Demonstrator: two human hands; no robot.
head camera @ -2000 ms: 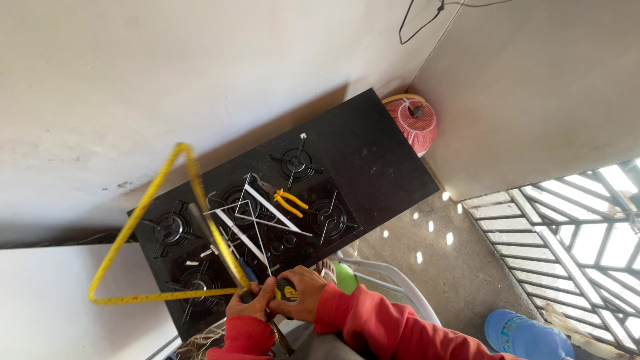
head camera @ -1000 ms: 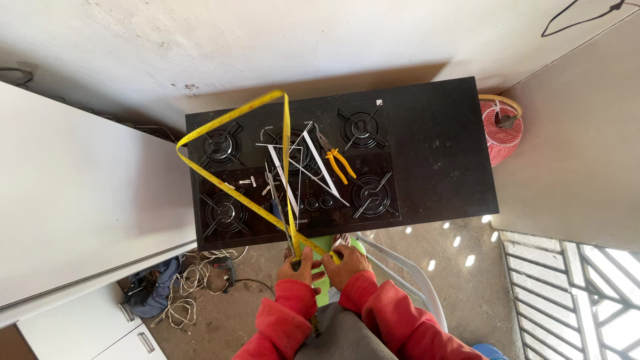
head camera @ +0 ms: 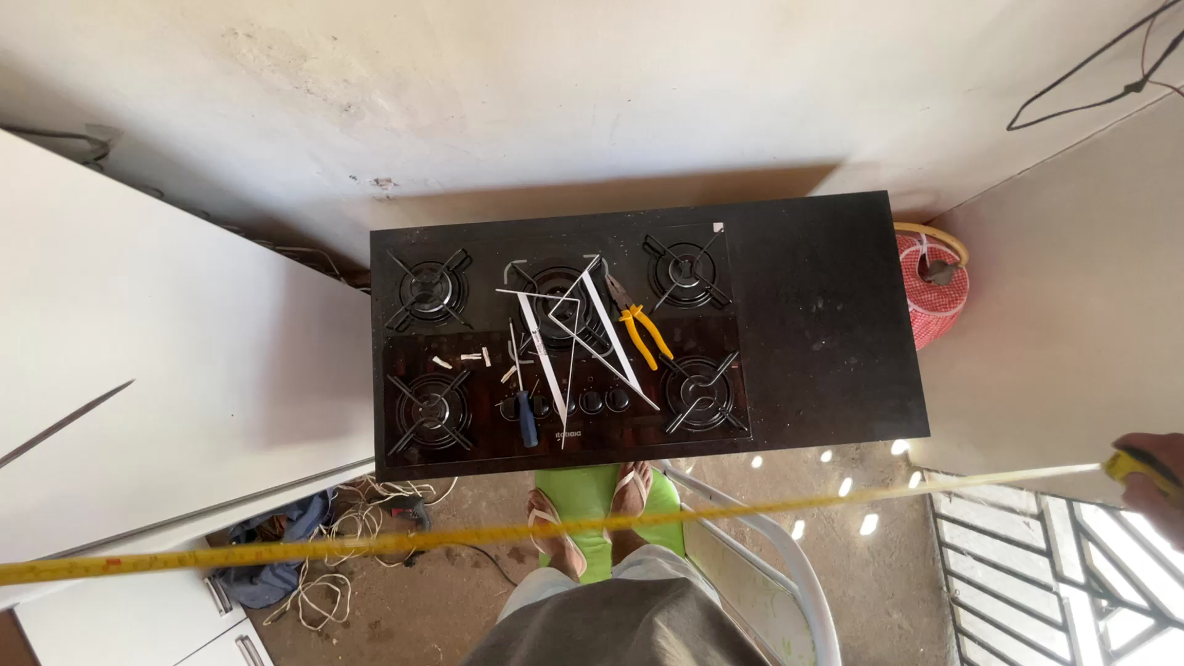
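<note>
At the right edge, my right hand [head camera: 1152, 481] grips a yellow tape measure case [head camera: 1130, 467]. Its yellow blade [head camera: 444, 539] stretches across the whole view to the left edge, where my left hand is out of sight. Beyond the blade, a black gas cooktop [head camera: 680, 338] lies on a dark counter [head camera: 823, 324]. On the cooktop rest combination pliers with yellow handles [head camera: 647, 338], a screwdriver with a blue handle [head camera: 527, 421], white strips [head camera: 620, 333] with thin metal rods, and small pale pieces [head camera: 474, 355].
My sandalled feet stand on a green seat [head camera: 592, 499] with a white frame [head camera: 805, 573]. A white cabinet [head camera: 185, 305] is at left, cables [head camera: 338, 555] lie on the floor below. A covered gas cylinder [head camera: 932, 296] stands right of the counter; a metal grille [head camera: 1008, 555] is lower right.
My hands have moved far apart from their earlier place together near the counter's front edge. The looped tape blade is now drawn out nearly straight, and my left hand has left the view.
</note>
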